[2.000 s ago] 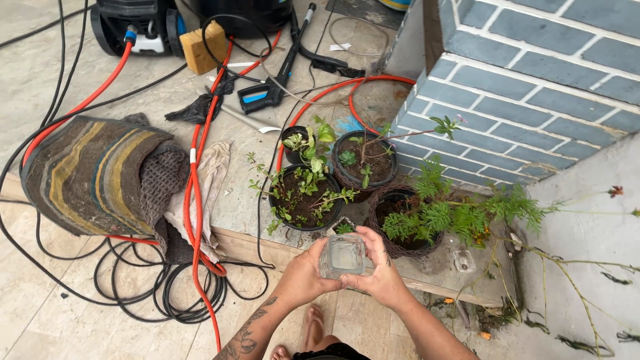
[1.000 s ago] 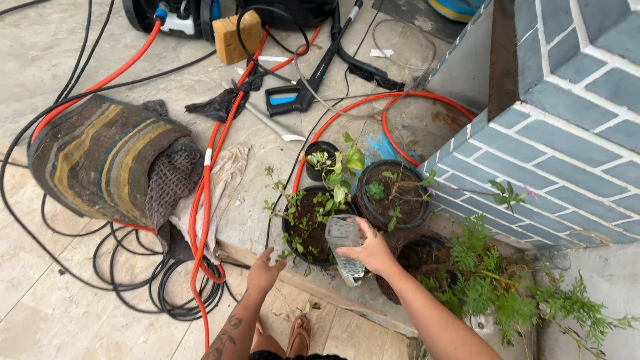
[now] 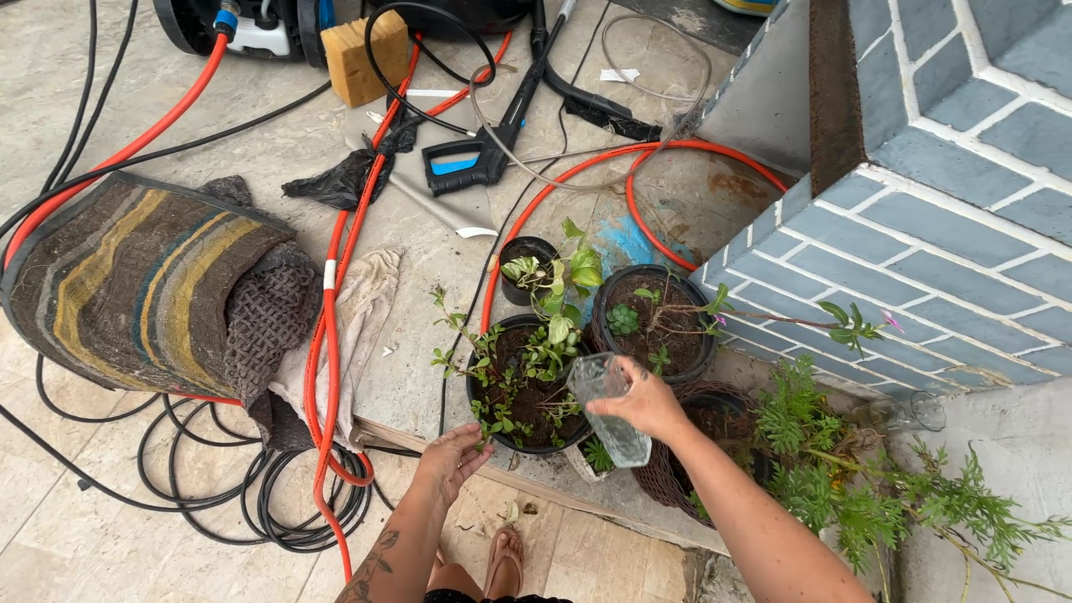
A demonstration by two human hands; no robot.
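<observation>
My right hand point(image 3: 638, 400) grips a clear glass container point(image 3: 610, 419), which is tilted beside the front black pot. My left hand point(image 3: 461, 452) is at the front left edge of that pot, its fingertips at a low green sprig. The pot point(image 3: 528, 381) holds dark soil and leafy green plants. Behind it is a small black pot point(image 3: 526, 268) with a variegated trailing plant. A larger black pot point(image 3: 651, 322) with a small succulent and a long stem is at its right. A small light pot point(image 3: 596, 456) is partly hidden by the glass.
A woven brown pot point(image 3: 670, 481) with feathery foliage lies right, near a blue-grey brick wall point(image 3: 946, 243). Orange hose point(image 3: 548, 194), a black spray gun point(image 3: 481, 159), a sponge point(image 3: 366, 57), a striped mat point(image 3: 159, 285), a rag point(image 3: 368, 293) and coiled black hose point(image 3: 260, 502) are on the tiles.
Both hands held the glass container two seconds ago. My left hand has let go and moved to the pot's left side; my right hand has kept the container and tilted it.
</observation>
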